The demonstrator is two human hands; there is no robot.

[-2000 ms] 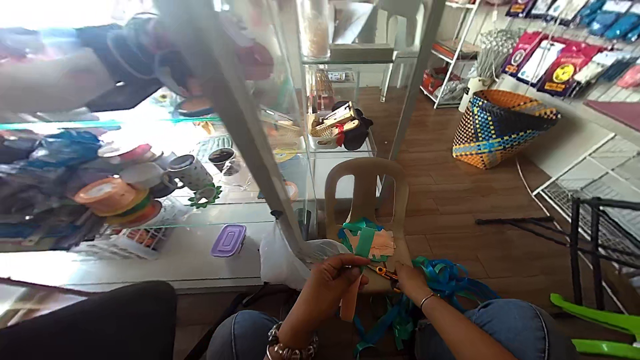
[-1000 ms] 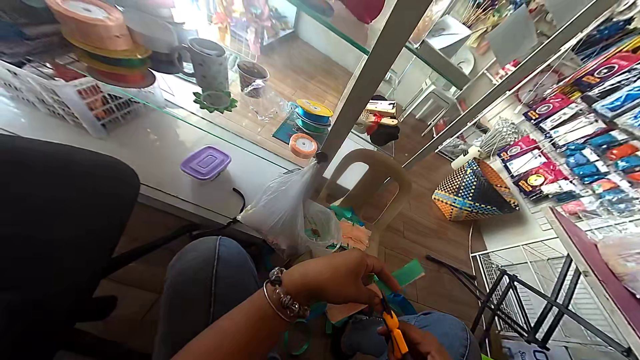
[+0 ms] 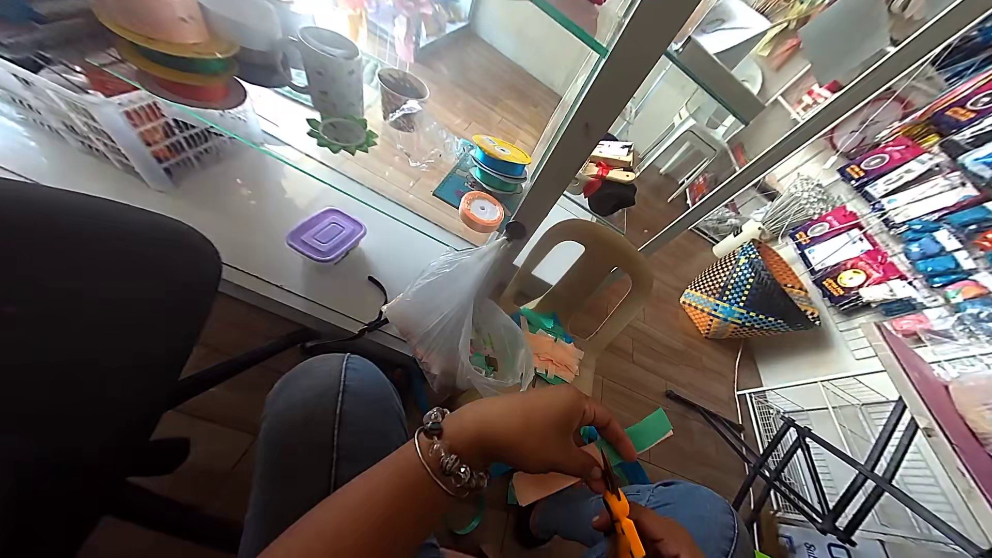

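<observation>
Just above the knees, my left hand (image 3: 542, 434) pinches green and peach ribbon strips (image 3: 651, 431) between thumb and fingers. A bracelet with beads circles that wrist. My right hand (image 3: 659, 531), lower and to the right, grips scissors with orange handles (image 3: 624, 527); their dark blades meet the ribbon beside my left fingertips. More peach ribbon (image 3: 542, 487) hangs below my left hand. Cut peach and green pieces (image 3: 552, 353) lie on the seat of a beige plastic chair (image 3: 632, 271). Beside them hangs a white plastic bag (image 3: 446, 310) with green scraps inside.
A black chair (image 3: 101, 294) is at the left. A purple lidded container (image 3: 327, 235) sits on the white ledge by the glass shelves, where ribbon spools (image 3: 500, 159) lie. A woven basket (image 3: 748, 298) and a black metal stand (image 3: 833, 480) are at the right.
The view has turned and shifted strongly since the first frame. Both hands, with ribbon and scissors, were over the chair seat then; they are now nearer the knees. Since the second frame they look nearly unchanged.
</observation>
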